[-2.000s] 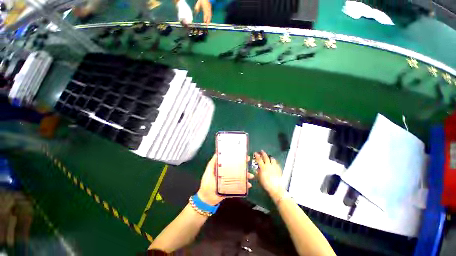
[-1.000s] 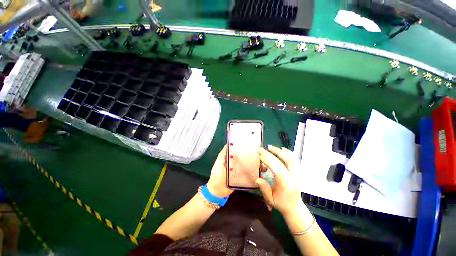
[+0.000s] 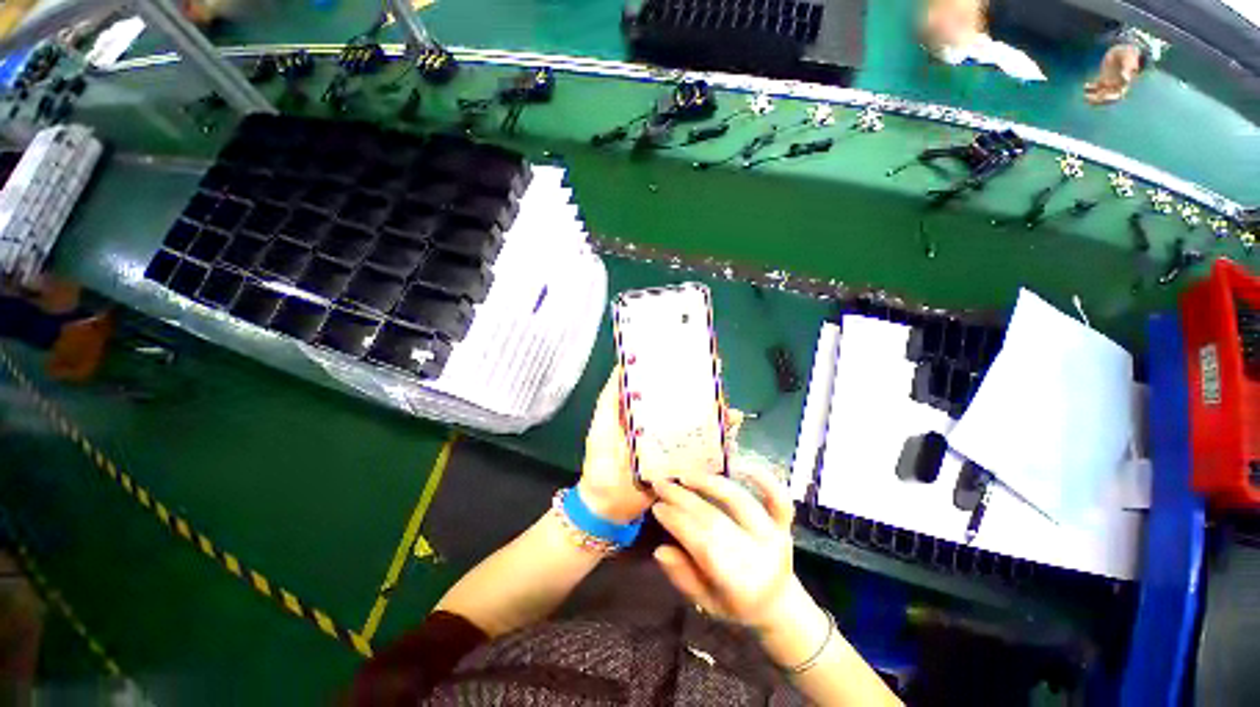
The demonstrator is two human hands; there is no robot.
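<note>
A smartphone with a lit, pale screen and pinkish edge is held upright in front of me. My left hand is closed around its left side and lower back, with a blue band at the wrist. My right hand is at the phone's lower edge, its fingers bent over the bottom of the screen. I see nothing held in my right hand; its palm side is hidden. A small black corded piece lies on the green mat right of the phone.
Stacked black trays with white layers stand left. A right-hand tray bears white sheets and black housings. A blue bin and red bin are far right. Corded units line the back; another person's hand is beyond.
The phone sits higher and slightly tilted in view. My right hand has moved from beside the phone to its lower edge. Another person's hands have appeared at the upper right.
</note>
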